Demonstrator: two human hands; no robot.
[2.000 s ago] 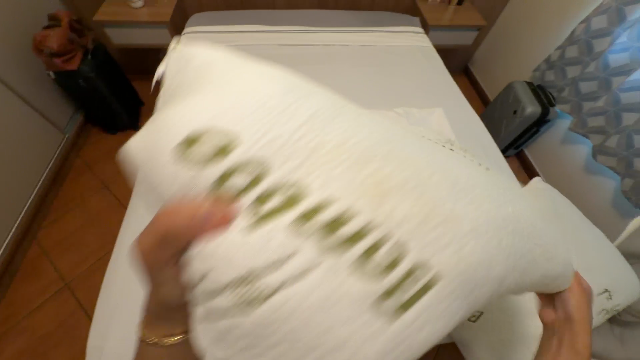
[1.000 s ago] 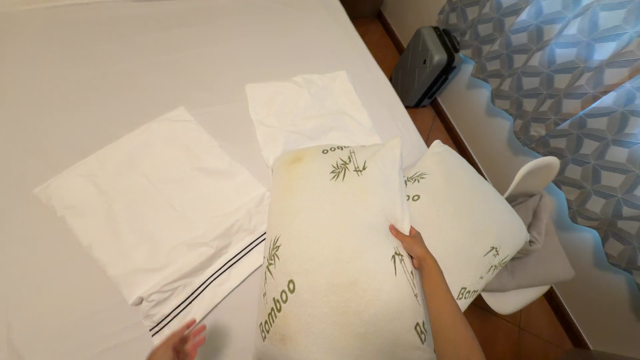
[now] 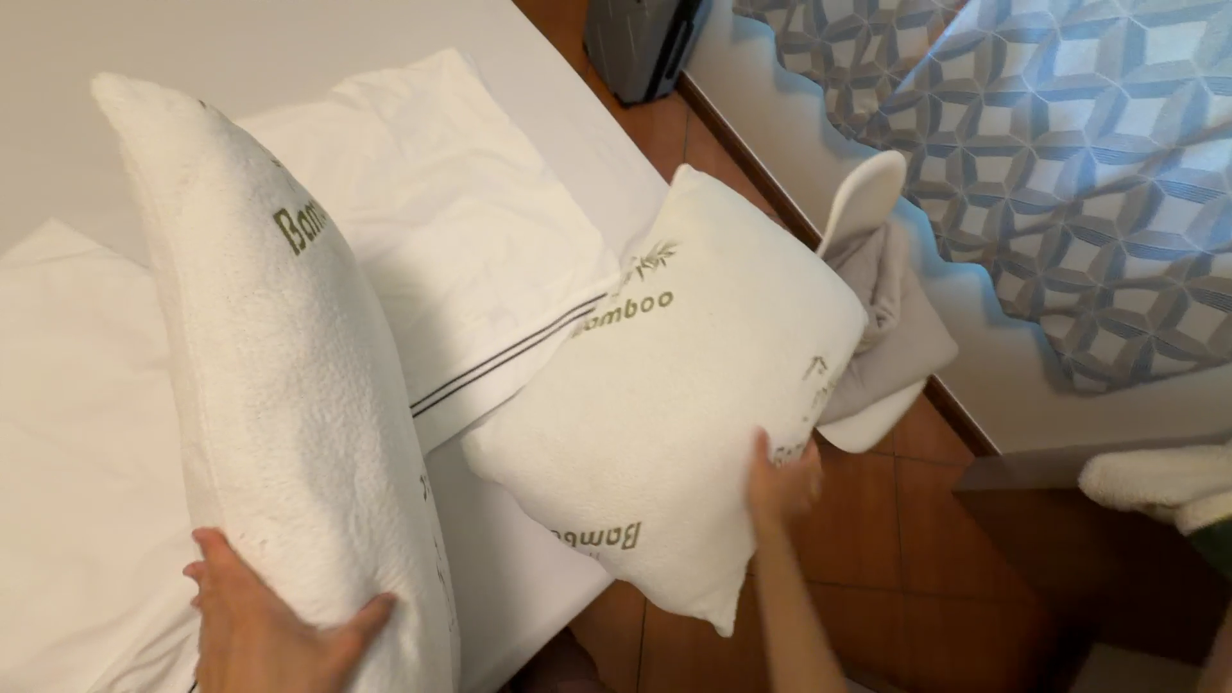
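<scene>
A white pillow (image 3: 279,385) with green lettering stands tilted on its edge on the bed at the left. My left hand (image 3: 279,616) grips its lower part, thumb and fingers spread over it. A second white pillow (image 3: 664,385), printed with green bamboo motifs, lies at the bed's right edge and reaches past it. My right hand (image 3: 784,476) grips that pillow's right edge. Between and behind the pillows, a white pillowcase (image 3: 462,202) with two dark stripes lies flat, partly covered. Another white cloth (image 3: 77,366) lies at the far left, partly behind the first pillow.
The bed (image 3: 568,87) has a pale sheet. Right of it, a white chair (image 3: 866,192) holds grey fabric (image 3: 895,327). A grey suitcase (image 3: 640,43) stands on the tiled floor near a patterned curtain (image 3: 1088,173). A dark piece of furniture (image 3: 1039,549) is at the lower right.
My left hand, apart from the pillow one second ago, now grips the first pillow, which has tipped up to the left. My right hand has left it for the second pillow. The view has shifted.
</scene>
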